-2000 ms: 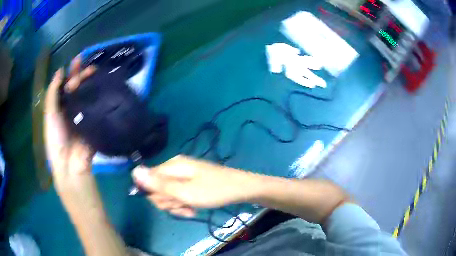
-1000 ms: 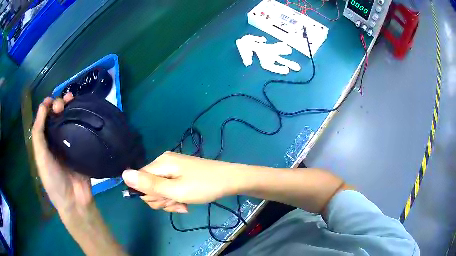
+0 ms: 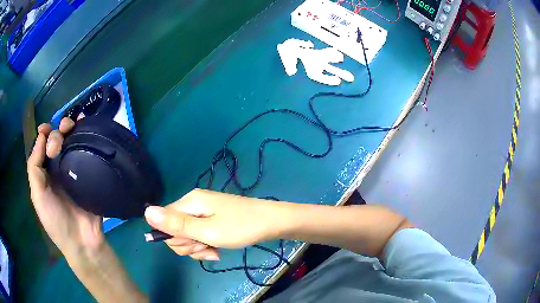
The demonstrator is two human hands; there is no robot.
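Black over-ear headphones (image 3: pixel 109 168) are held up over the blue tray at the left. My left hand (image 3: pixel 62 201) grips them from the left and below, fingertips over the upper edge. My right hand (image 3: pixel 207 222) is at the lower right edge of the cup, thumb and fingers closed on black cable plugs. One flat metal-tipped plug (image 3: pixel 155 236) sticks out to the left under the fingers. Another plug's tip meets the cup's edge by the thumb; how far it is in is hidden. The black test cable (image 3: pixel 269 142) lies looped on the green bench.
The blue tray (image 3: pixel 127 106) holds a glossy black bundle (image 3: pixel 97 103). White gloves (image 3: pixel 314 62) lie beside the white test box (image 3: pixel 340 29). A power supply (image 3: pixel 432 15) stands at the top right, with a red stool (image 3: pixel 476 35) beyond the bench edge.
The earliest frame is blurred. Since then the headphones and my left hand have moved slightly left and down in view. My right hand stays at the cup's edge, still holding the plugs.
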